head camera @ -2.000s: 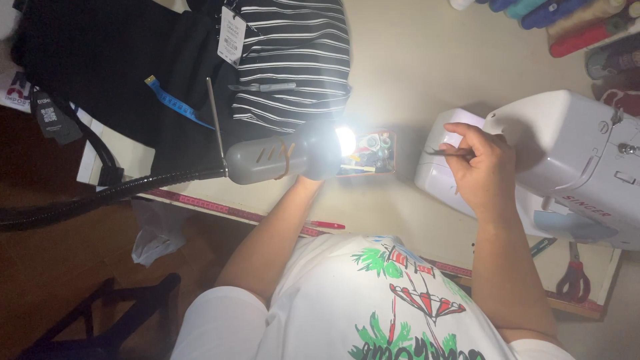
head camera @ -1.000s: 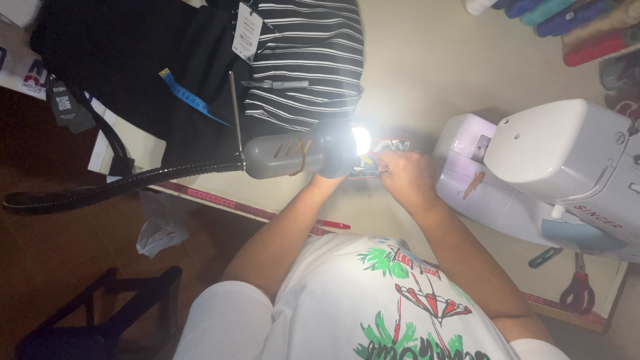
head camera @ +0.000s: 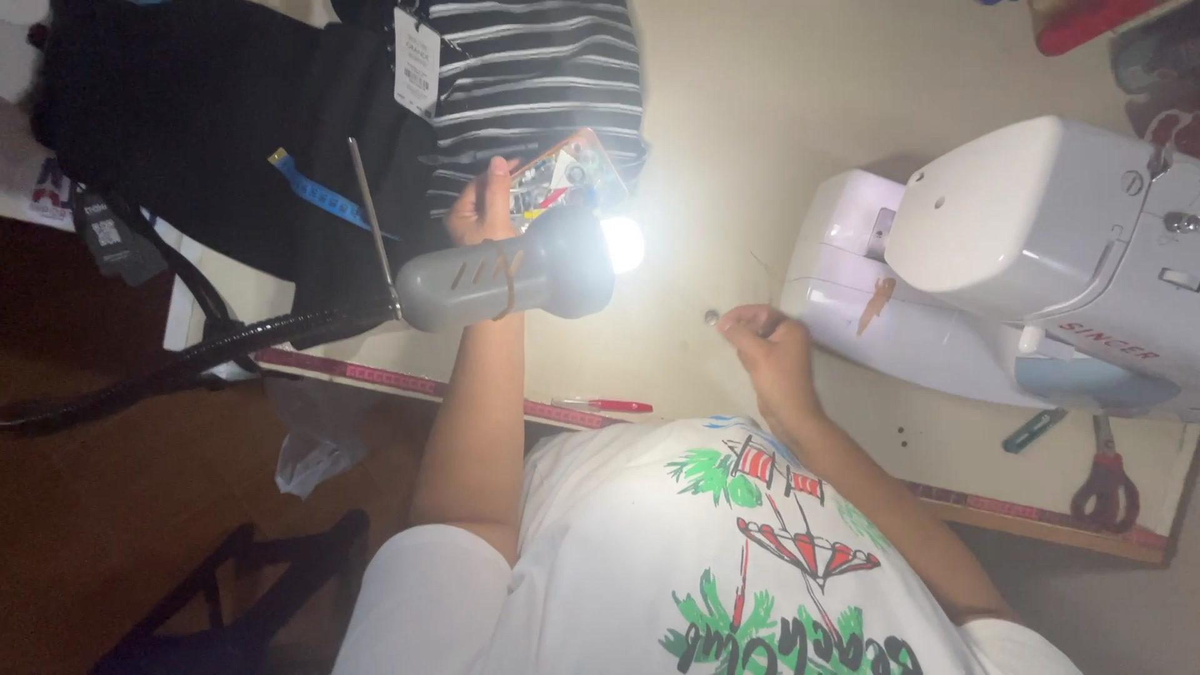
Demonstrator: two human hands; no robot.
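My left hand (head camera: 483, 206) grips the left edge of a clear plastic box of small sewing notions (head camera: 567, 178), tilted beside the striped fabric (head camera: 539, 75). Part of the box and hand lies behind the grey lamp head (head camera: 506, 281). Between the thumb and fingertips of my right hand (head camera: 773, 352) is a small round metallic piece (head camera: 712, 318), perhaps a bobbin or button, held low over the table left of the white Singer sewing machine (head camera: 994, 216).
Black fabric (head camera: 216, 141) with a blue tape measure (head camera: 323, 197) covers the back left. A red seam ripper (head camera: 614, 406) lies at the front edge. Red-handled scissors (head camera: 1106, 487) and a green tool (head camera: 1034, 429) lie front right. The lamp's black flexible neck (head camera: 187, 361) crosses the left edge.
My left hand has moved back and left with the box. My right hand, at the box one second ago, is now away to its right with the small round piece. The lit lamp stays on.
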